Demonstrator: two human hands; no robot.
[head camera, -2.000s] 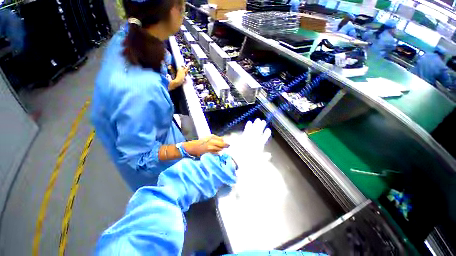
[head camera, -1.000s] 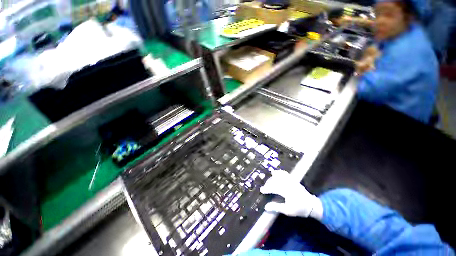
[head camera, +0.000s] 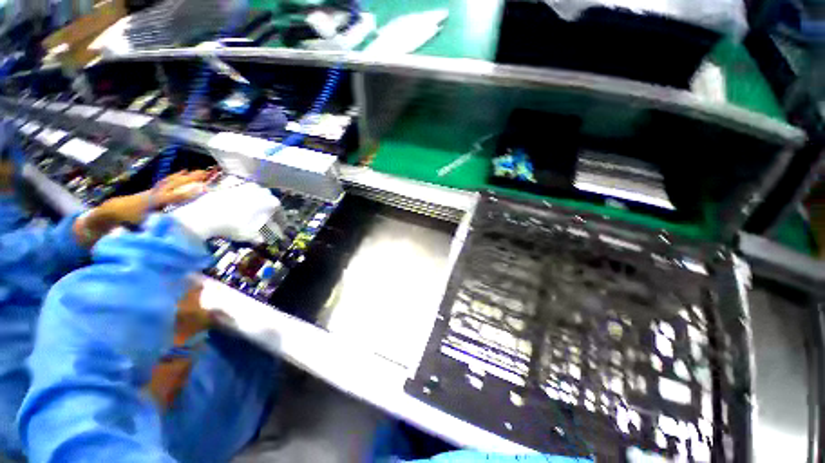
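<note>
My left hand (head camera: 233, 213), in a white glove, reaches over a crowded circuit board (head camera: 258, 271) at the left and looks blurred. Its fingers lie close to a long silver-white bar (head camera: 280, 167) standing on the board; whether they grip anything cannot be told. My right hand is out of the picture. An empty-looking black pallet (head camera: 461, 384) with many bright cutouts lies on the line in front, right of centre, apart from the board.
A co-worker's bare hand (head camera: 176, 188) is beside my left hand. Shiny metal plate (head camera: 389, 271) shows between board and pallet. A green-matted shelf (head camera: 421, 163) behind holds a black tray with a blue-yellow cluster (head camera: 514, 166) and thin silver strips (head camera: 624, 176). Blue coiled cords hang at left.
The view has swung left from the pallet. My left hand is now over the board, which has come close to the pallet. My right hand, on the pallet's edge before, has left the view.
</note>
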